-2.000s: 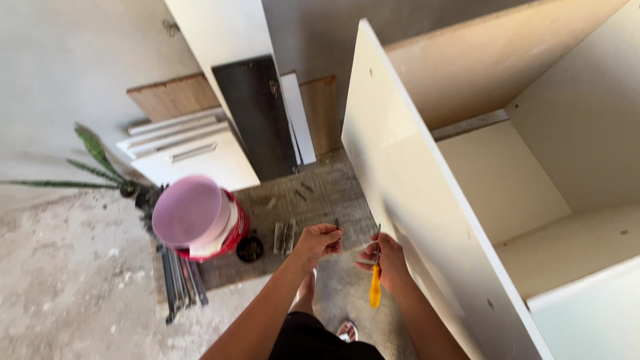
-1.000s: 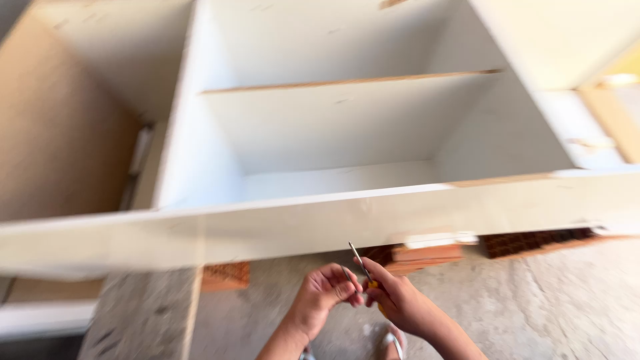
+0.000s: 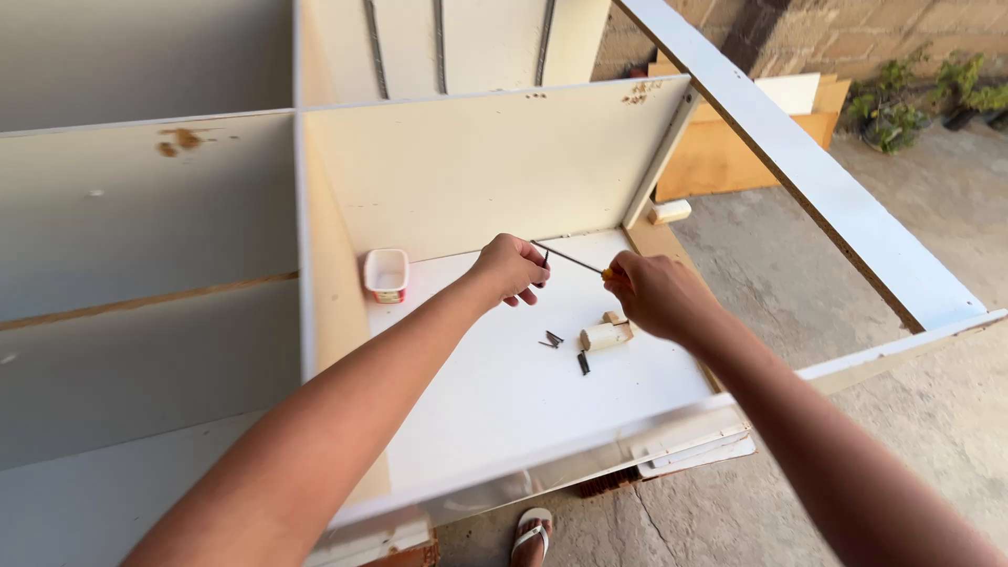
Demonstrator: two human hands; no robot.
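My left hand pinches a dark screw between thumb and fingers, over the white inner panel of a cabinet compartment. To its right, my right hand is closed on the yellow handle of a screwdriver, whose shaft points left, its tip close to the screw. Below the hands, loose screws and a few more dark screws lie on the white panel. Beside them is a pale wooden piece. A small white plastic tub stands at the compartment's left side.
The white cabinet divider rises left of the compartment. A long white board slants across the right over the concrete floor. Bricks and stacked panels support the cabinet's near edge. Boards and potted plants are at the back right.
The view has swung from the large white panel and bucket, across the cabinet, to this compartment. Both hands now reach out over it; the screwdriver remains in my right hand.
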